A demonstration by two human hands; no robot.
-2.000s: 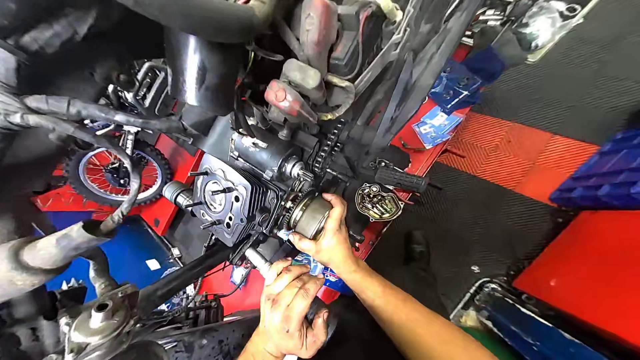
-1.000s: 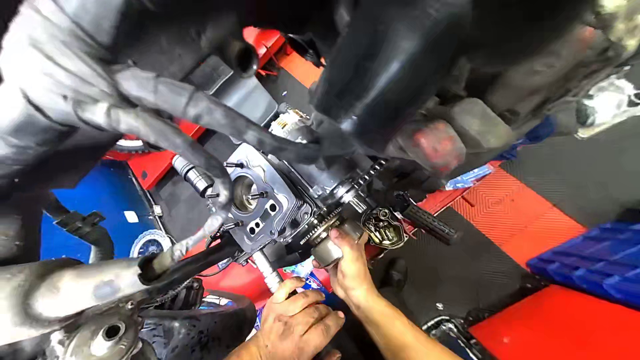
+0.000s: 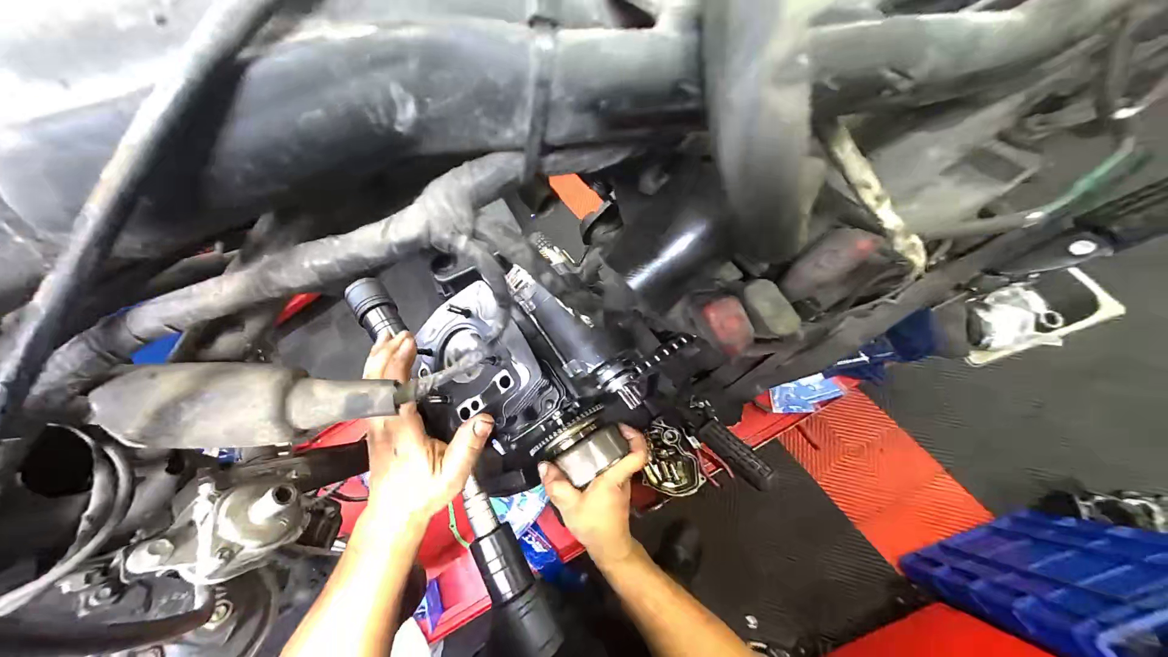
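A motorcycle engine lies below the frame tubes, its cylinder's top face point(image 3: 525, 365) exposed with a piston point(image 3: 462, 351) in the bore. My left hand point(image 3: 411, 447) rests on the cylinder's near left side, fingers reaching over its far edge and thumb on the near corner. My right hand point(image 3: 598, 493) grips a round metal flywheel rotor point(image 3: 591, 452) at the engine's side, beside a toothed ring gear point(image 3: 568, 431). Past it stands a splined shaft point(image 3: 628, 388). A black cylindrical tool or fork leg point(image 3: 511, 575) lies between my forearms.
Frame tubes and wrapped cables point(image 3: 301, 265) cross above the engine. An opened engine cover point(image 3: 673, 461) lies right of the rotor, beside a black ribbed rubber grip point(image 3: 737, 452). A blue plastic crate point(image 3: 1049, 575) stands at lower right. A gasket point(image 3: 1095, 315) lies at far right.
My left hand has moved up from the metal shaft below the engine onto the cylinder. My right hand stays on the rotor. The view has shifted strongly, closer under the frame.
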